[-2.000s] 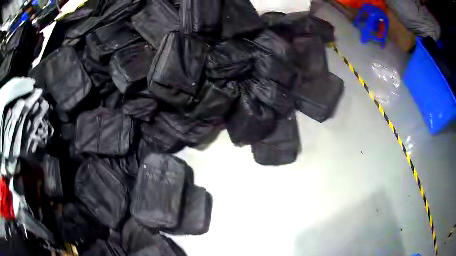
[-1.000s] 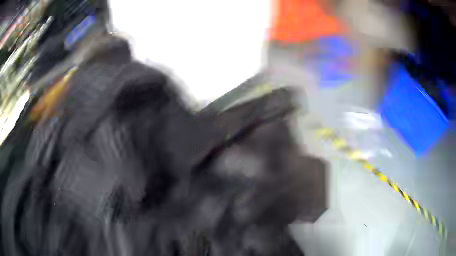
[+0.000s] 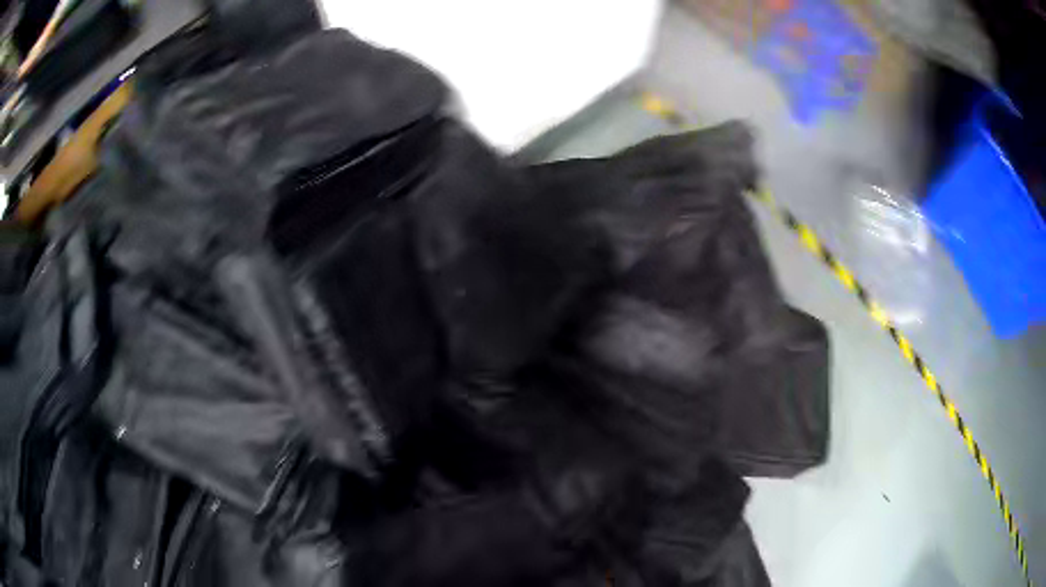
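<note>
A large heap of black backpacks (image 3: 493, 287) fills the left and middle of the head view, down to the lower edge. The picture is blurred, so single bags run into each other. One boxy bag (image 3: 786, 396) sticks out at the heap's right side onto the grey floor. A bag with a zip-like line (image 3: 310, 344) lies tilted at the left middle. Neither of my hands can be made out in the view.
A bright white surface (image 3: 551, 57) stands at the top middle. Yellow-black tape (image 3: 906, 350) curves over the floor at the right. Beyond it lie clear plastic (image 3: 895, 252) and a blue bin (image 3: 992, 224). A blue stool (image 3: 814, 57) is at the top right.
The view has moved closer to the heap than two seconds ago, so the bags look larger. Since one second ago the tape, blue bin and white surface have shifted up in the picture.
</note>
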